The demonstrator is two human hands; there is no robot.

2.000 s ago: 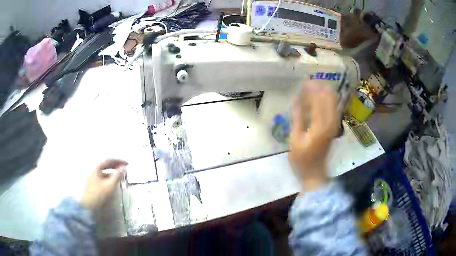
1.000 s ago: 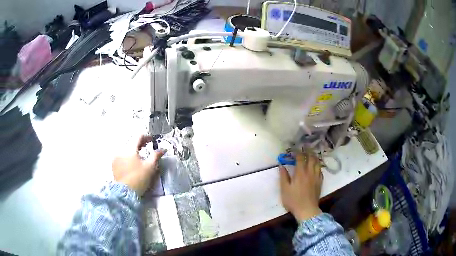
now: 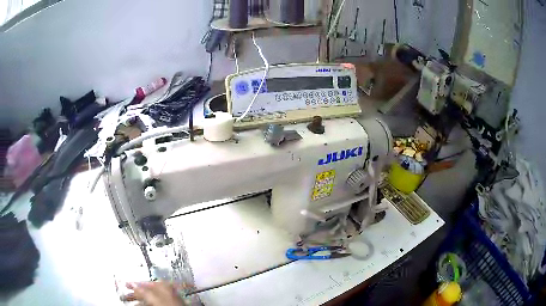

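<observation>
The cream JUKI sewing machine (image 3: 239, 173) stands across the white table. My left hand (image 3: 154, 294) is at the bottom edge, partly cut off, just in front of the needle area; its fingers point left, and whether they hold anything cannot be told. My right hand is out of the picture. Blue-handled thread snips (image 3: 309, 253) lie on the table in front of the machine's right end, beside a pale ring (image 3: 360, 249). The needle and presser foot are too blurred to make out.
The control panel (image 3: 293, 91) stands behind the machine, below dark thread cones (image 3: 238, 13). Dark cloth strips (image 3: 179, 98) and a pink bundle (image 3: 24, 159) lie at left. A yellow container (image 3: 406, 174) stands at right, near a blue basket (image 3: 488, 263).
The view has tilted up and turned, showing the thread cones. My right hand has left the snips and the picture. My left hand now shows lower, at the bottom edge.
</observation>
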